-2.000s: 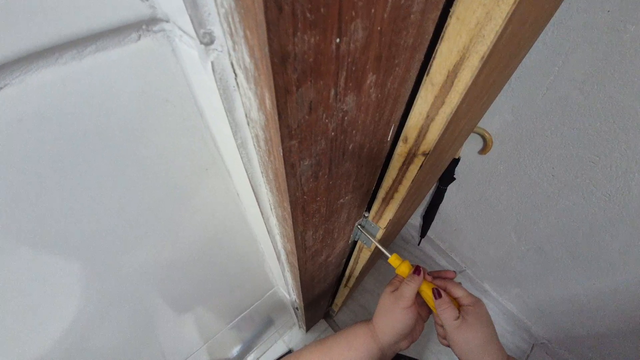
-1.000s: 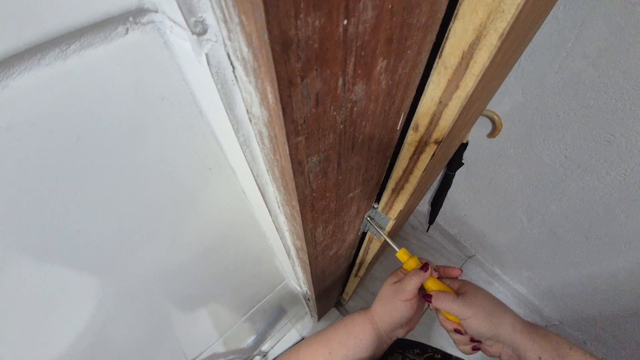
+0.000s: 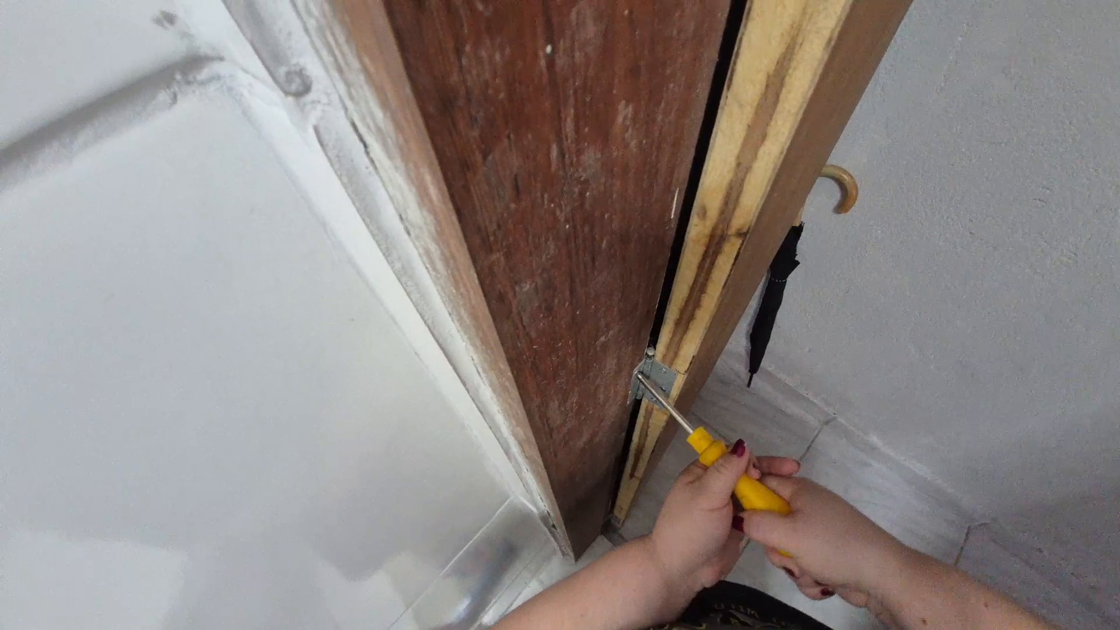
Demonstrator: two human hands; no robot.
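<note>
Both my hands are closed around the yellow handle of a screwdriver (image 3: 759,497). My left hand (image 3: 700,521) grips the handle's front part, thumb on top. My right hand (image 3: 818,529) wraps its rear end. The metal shaft slants up and left to a metal door hinge (image 3: 658,381), where its tip meets the leaf on the jamb side. That hinge joins a reddish-brown wooden door frame (image 3: 560,219) and the pale edge of a wooden door (image 3: 739,175). Whether the tip sits in a screw head is too small to tell.
A black umbrella (image 3: 774,302) with a curved wooden handle hangs behind the door, near the grey wall (image 3: 989,227). White wall (image 3: 219,332) fills the left side. Grey floor tiles (image 3: 853,468) lie below my hands.
My right hand has shifted its hold on the screwdriver's handle; its fingers are placed differently. The screwdriver's tip stays at the hinge.
</note>
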